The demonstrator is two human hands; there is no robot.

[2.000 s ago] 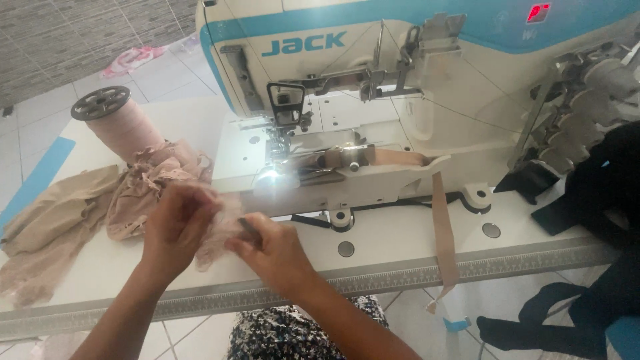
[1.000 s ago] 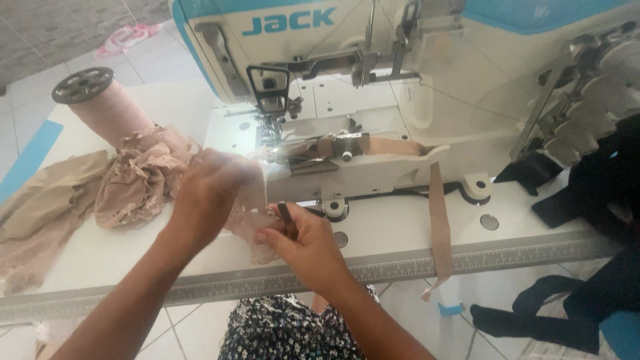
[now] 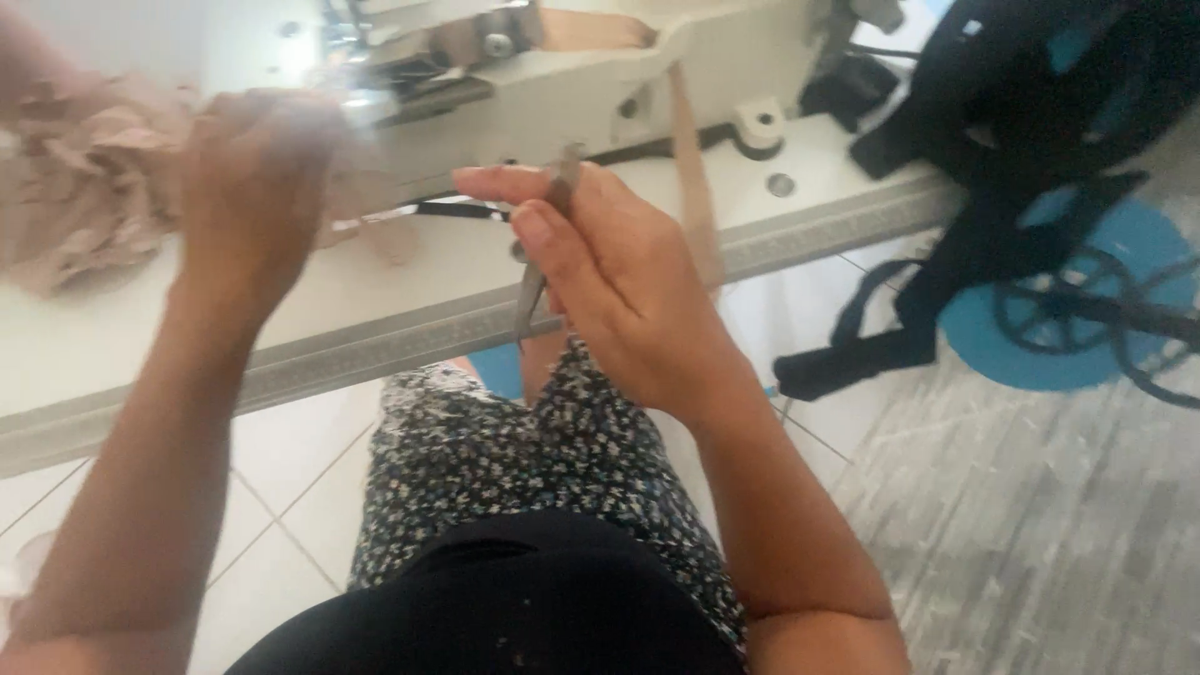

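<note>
My right hand (image 3: 619, 281) holds a small metal tool (image 3: 531, 295), probably thread snips, between thumb and fingers, in front of the table's edge. My left hand (image 3: 258, 178), blurred, is at sheer pinkish fabric (image 3: 361, 192) beside the needle area of a Jack sewing machine (image 3: 553, 103); its fingertips are hidden, but it appears to grip the fabric. A bunched heap of dusty-pink fabric (image 3: 103, 178) lies left of that hand. A beige elastic band (image 3: 692, 169) hangs from the machine's bed over the table edge, right of my right hand.
A metal ruler strip (image 3: 375, 352) runs along the white table's front edge. Black fabric strips (image 3: 975, 225) hang at the right, near a blue disc and a black spoked wheel (image 3: 1064, 300). My lap in a floral garment (image 3: 506, 450) is below the table.
The view has tilted down sharply. My right hand has moved away from the sheer fabric, which it was close to before, with the tool still in it. My left hand stays at the fabric.
</note>
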